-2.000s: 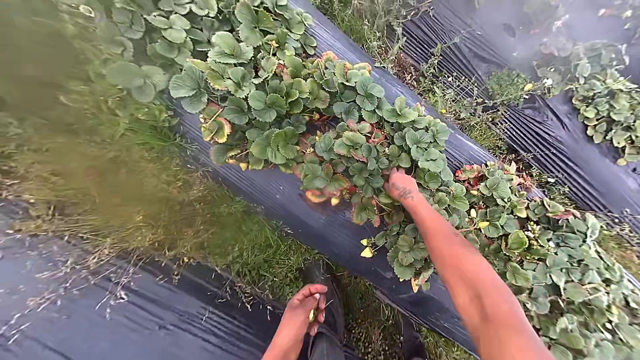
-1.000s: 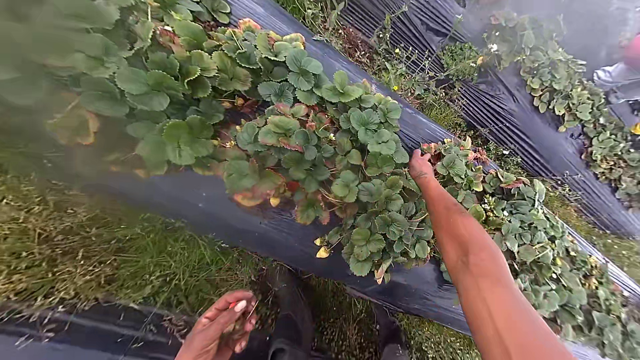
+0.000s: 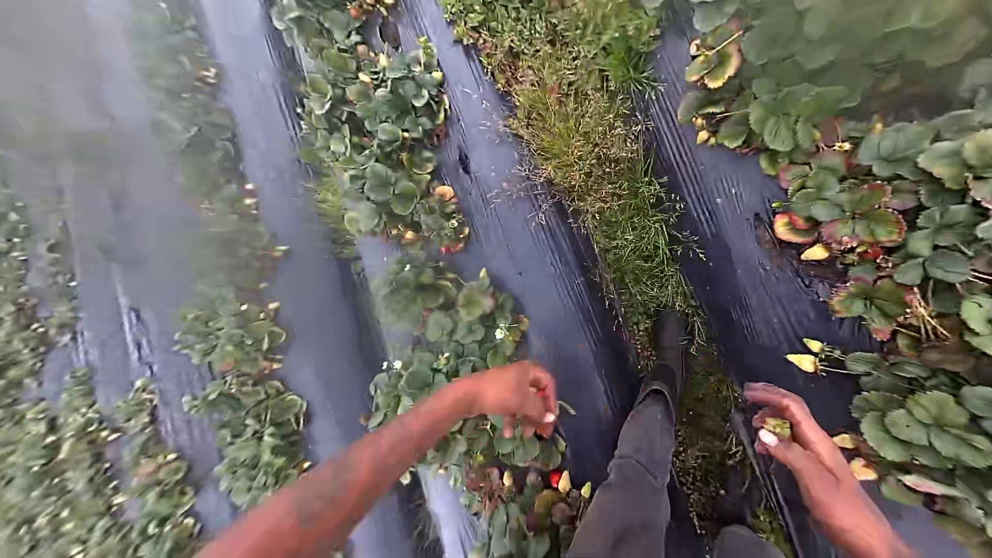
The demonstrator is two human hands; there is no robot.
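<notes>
My left hand (image 3: 527, 399) is above the strawberry plants (image 3: 465, 333) of the middle row, palm down with curled fingers. A bit of red shows between its fingers and a thin green stem sticks out beside them; most of what it holds is hidden. A red strawberry (image 3: 555, 478) and pale unripe berries (image 3: 564, 483) lie below that hand. At the lower right, my right hand (image 3: 798, 449) pinches a small yellow-green piece (image 3: 776, 426) between thumb and fingers, beside the right-hand row of strawberry plants (image 3: 922, 418).
Rows of beds under dark plastic mulch (image 3: 535, 256) run through the view. A grassy strip (image 3: 620, 155) lies between two beds. My trousered leg and boot (image 3: 659, 387) stand in the furrow. More strawberry rows (image 3: 248, 403) stretch to the left, partly blurred.
The view has swung strongly to the left. My right hand has come out of the foliage where it was reaching. My left hand is now over the plants of another row.
</notes>
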